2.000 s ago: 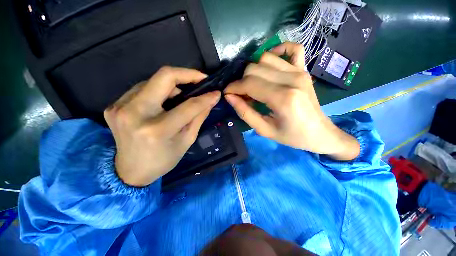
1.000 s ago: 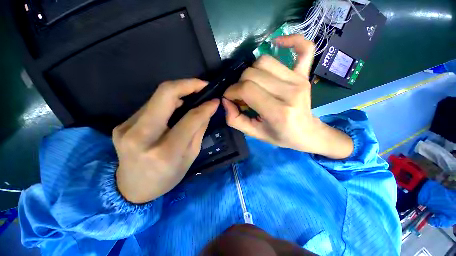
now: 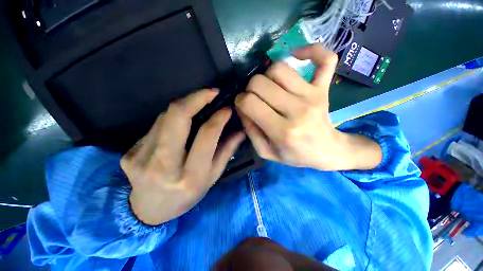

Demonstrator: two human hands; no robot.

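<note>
My left hand [image 3: 172, 153] grips a thin black phone display assembly [image 3: 237, 89] between thumb and fingers, held edge-up above the black foam tray [image 3: 132, 79]. My right hand [image 3: 294, 108] has its fingertips at the near side of the same assembly, with the fingers curled; what they pinch is hidden. The green adapter board [image 3: 291, 43] lies just beyond the right hand, partly covered by its fingers, and joins a bundle of white wires [image 3: 333, 24]. The black screen tester box [image 3: 373, 45], with a small lit display and green terminals, lies at the upper right.
The dark green mat [image 3: 429, 39] lies under the tray and tester. A blue floor with a yellow line [image 3: 423, 98] shows past the bench edge at right. A red object [image 3: 439, 176] and other items are at the far right. My blue smock fills the bottom.
My left hand has moved slightly down with the assembly, its fingers more spread. The assembly has turned more edge-on. The right fingers have curled closer, and the green board shows more.
</note>
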